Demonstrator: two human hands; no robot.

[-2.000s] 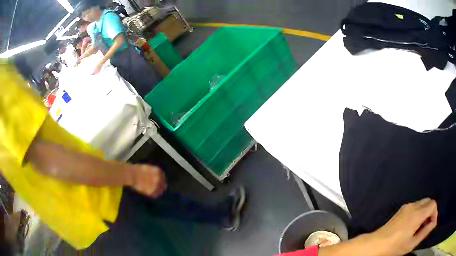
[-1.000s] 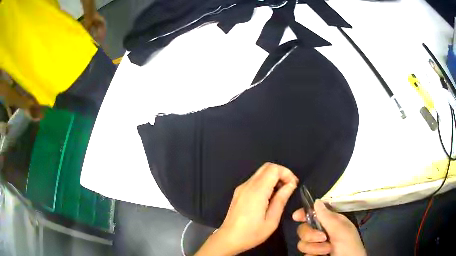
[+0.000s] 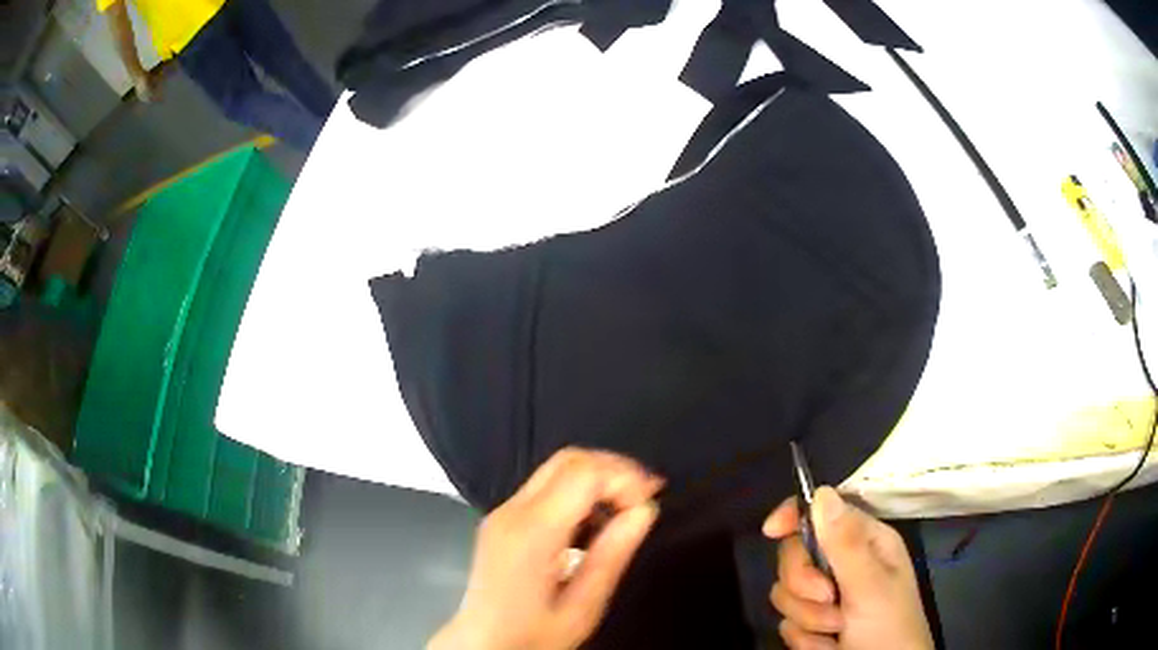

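Observation:
A black half-moon bag panel [image 3: 686, 318] lies flat on the white-covered table, its rounded edge towards me. A pale zipper line [image 3: 610, 221] runs along its far edge. My right hand [image 3: 851, 571] is at the near right edge of the panel and holds thread snips [image 3: 808, 502], blades pointing away from me. My left hand [image 3: 565, 546] is over the near left edge, thumb and fingertips close together and slightly blurred; whether they pinch anything cannot be told.
Another black bag [image 3: 470, 45] and black straps [image 3: 762, 51] lie at the far side. A long black rod [image 3: 965, 146], a yellow-handled knife [image 3: 1095, 218] and a cable [image 3: 1143, 356] are at right. A green bin [image 3: 172, 330] stands left, with a person in yellow [image 3: 178, 23] beyond.
My left hand has moved left, away from the snips. The snips stay in my right hand. The person in yellow has moved farther off, and the view has shifted.

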